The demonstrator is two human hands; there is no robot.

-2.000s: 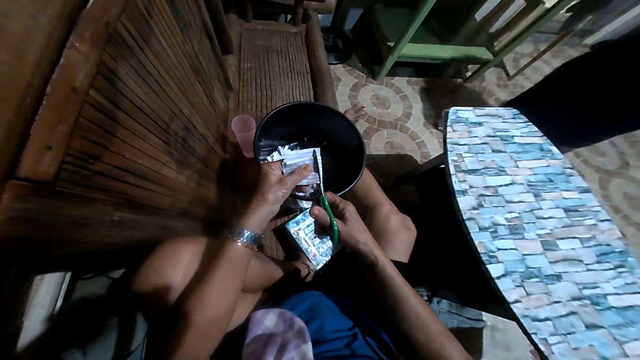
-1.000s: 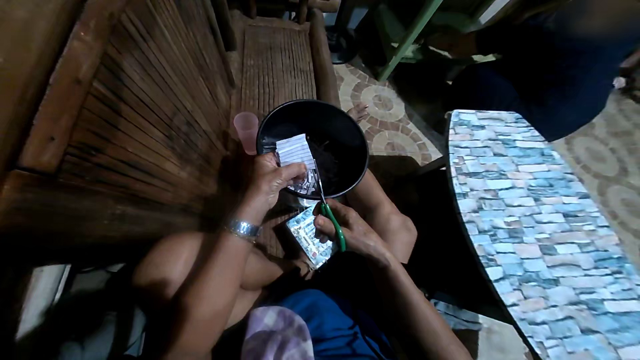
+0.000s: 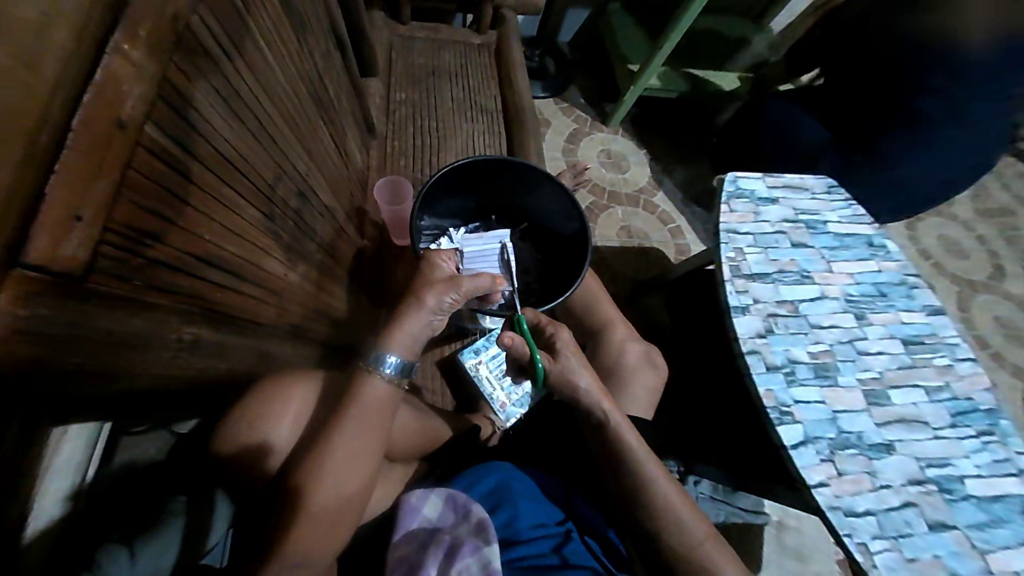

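Observation:
Over the near part of a black round tub (image 3: 560, 200), my left hand (image 3: 452, 292) pinches a bundle of white lined strips (image 3: 488, 250), which look like paper or packets. My right hand (image 3: 552, 356) holds green-handled scissors (image 3: 528, 352), their blades pointing away from me along the bundle's right edge. Whether the blades are apart is hard to tell. Dark contents lie in the tub, only partly visible. Below my hands, a light-blue printed box or packet (image 3: 496, 384) rests between my legs, partly covered by my right hand.
A pink translucent cup (image 3: 394, 210) stands left of the tub on the slatted wooden bench (image 3: 440, 96). At right is a table with a stone-pattern top (image 3: 864, 360). Beyond it, a person in dark clothing (image 3: 920, 120) is near the green wooden frame (image 3: 656, 64).
The bundle and the scissors have shifted relative to each other in my hands. The person in dark clothing, at the right edge two seconds ago, has moved in behind the table.

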